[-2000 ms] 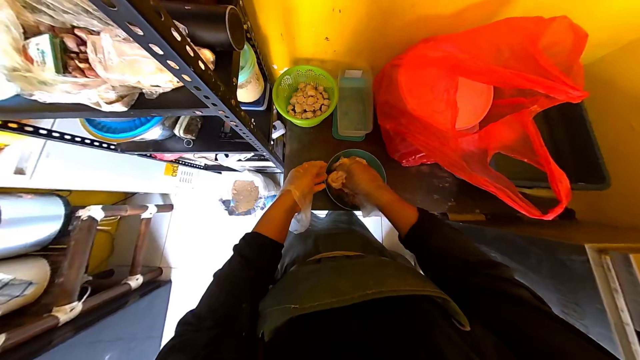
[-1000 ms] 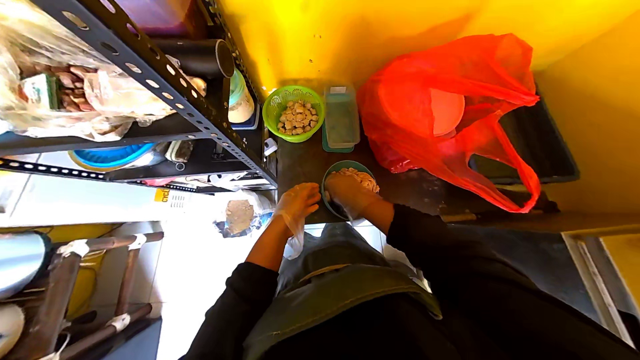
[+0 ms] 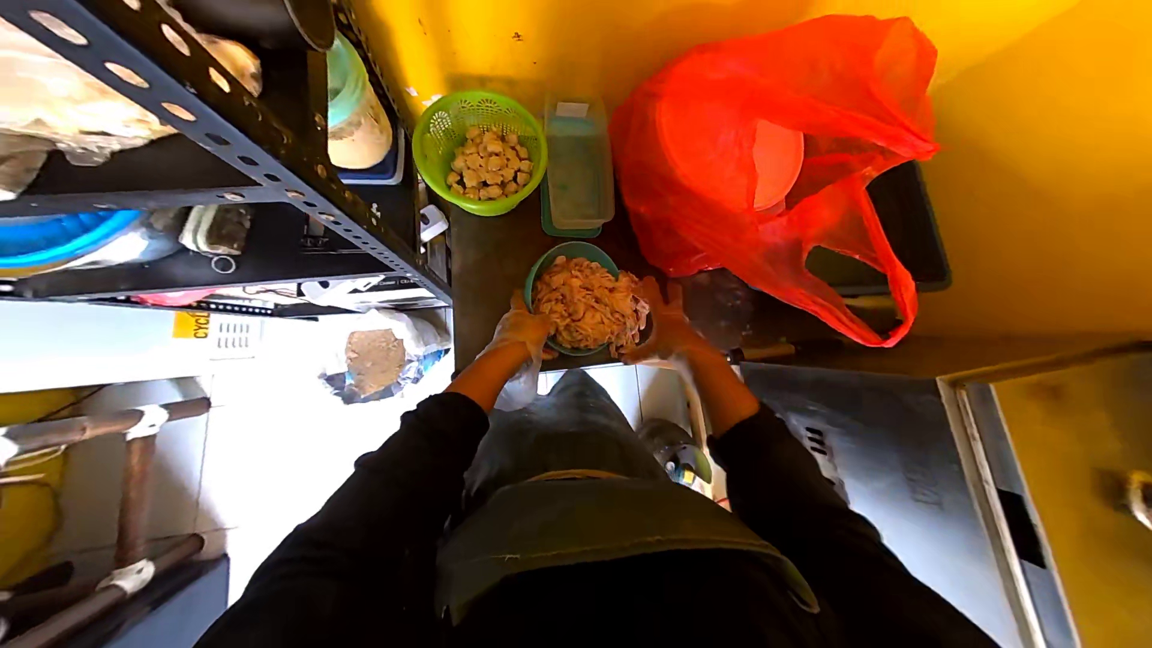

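Note:
A round teal bowl point(image 3: 540, 266) stands near the front edge of the dark counter, heaped with pale shredded food point(image 3: 587, 303) that looks like meat. My left hand point(image 3: 525, 331), in a clear plastic glove, is at the bowl's left side with its fingers on the rim. At the right side, my right hand point(image 3: 664, 326) has its fingers spread and cups the edge of the heap; it too seems to be in clear plastic. Behind the bowl are a green plastic basket point(image 3: 435, 171) of small lumpy pieces point(image 3: 490, 164) and a lidded clear container point(image 3: 578, 171).
A large red plastic bag point(image 3: 693, 171) fills the counter's back right, with a dark tray point(image 3: 918, 225) behind it. The perforated metal shelf point(image 3: 306, 202) borders the counter on the left and holds a jar point(image 3: 358, 117). A dark handle point(image 3: 765, 352) lies at the front edge.
My right hand, earlier in the bowl over the food, has moved to its right side, and the heap is now in full sight. My left hand has come against the bowl. The view has moved closer.

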